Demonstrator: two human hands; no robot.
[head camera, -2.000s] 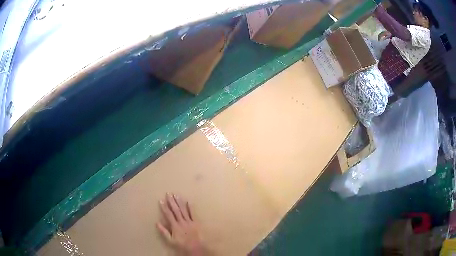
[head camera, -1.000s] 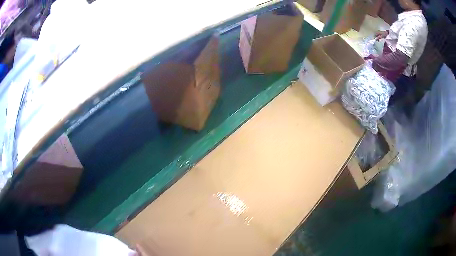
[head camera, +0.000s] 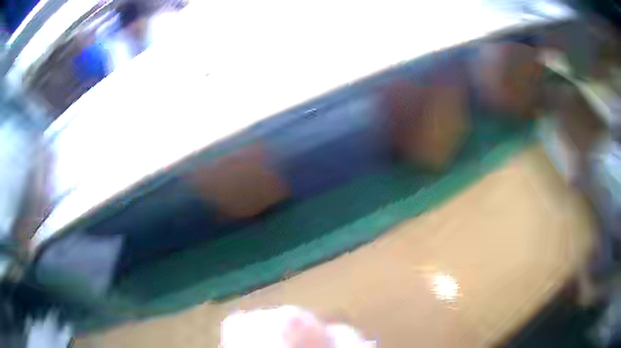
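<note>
The head view is strongly blurred. A white bundle, looking like a wrapped product in a poly bag (head camera: 262, 329), shows at the bottom centre, cut off by the lower edge, over the tan cardboard bench cover (head camera: 408, 272). A pinkish patch on the bundle looks like part of a hand; which hand and how its fingers are set cannot be told. No other part of my hands can be made out.
Brown cartons stand in the green shelf recess, one at centre left (head camera: 242, 182) and one farther right (head camera: 432, 126). A pale box or flap (head camera: 80, 262) is at the left. The white upper worktop (head camera: 225, 81) runs above. A blurred person in blue (head camera: 92, 60) is at top left.
The view has swung left, so the shelf cartons sit farther right. The white bundle shows at bottom centre instead of lower left. The far-right worker can no longer be made out.
</note>
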